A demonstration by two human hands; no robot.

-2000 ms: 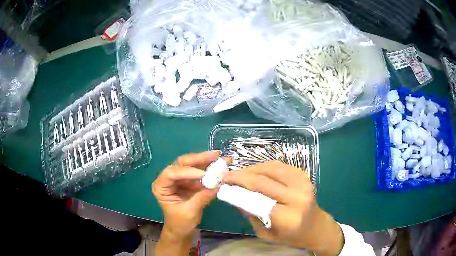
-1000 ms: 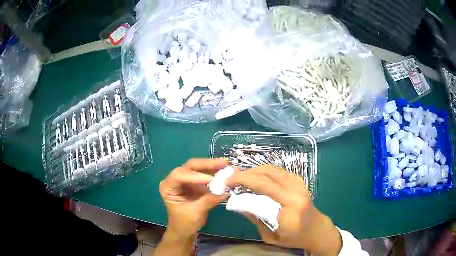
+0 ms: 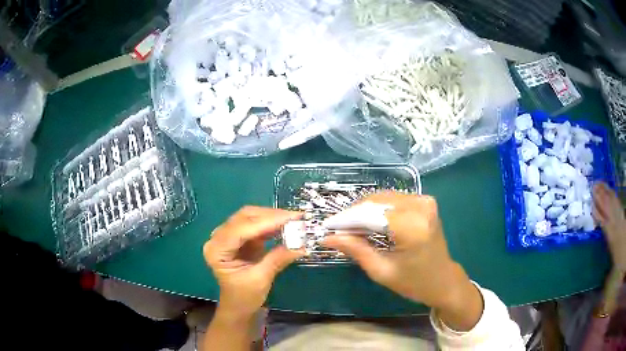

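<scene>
My left hand [image 3: 240, 257] holds a chunky white end piece [image 3: 294, 235] between thumb and fingertips, over the front left of the clear rod box [image 3: 417, 179]. My right hand [image 3: 405, 250] is close to its right and holds a longer white tapered piece [image 3: 360, 216], partly hidden by the fingers. Its tip points toward the white end piece. Small metallic parts show between the two hands; I cannot tell if they are held or lie in the box behind. Loose metal rods [image 3: 336, 195] fill the box.
A clear blister tray [image 3: 180, 199] with two rows of assembled pieces is at left. The bag of caps [image 3: 178, 123] and bag of sticks [image 3: 494, 113] lie behind the box. Another person's hand [image 3: 611, 219] touches the right side of the blue tray [image 3: 511, 206].
The right hand has turned, so the tapered piece now lies higher and points left. Another person's hand has appeared at the blue tray. The whole view has shifted slightly.
</scene>
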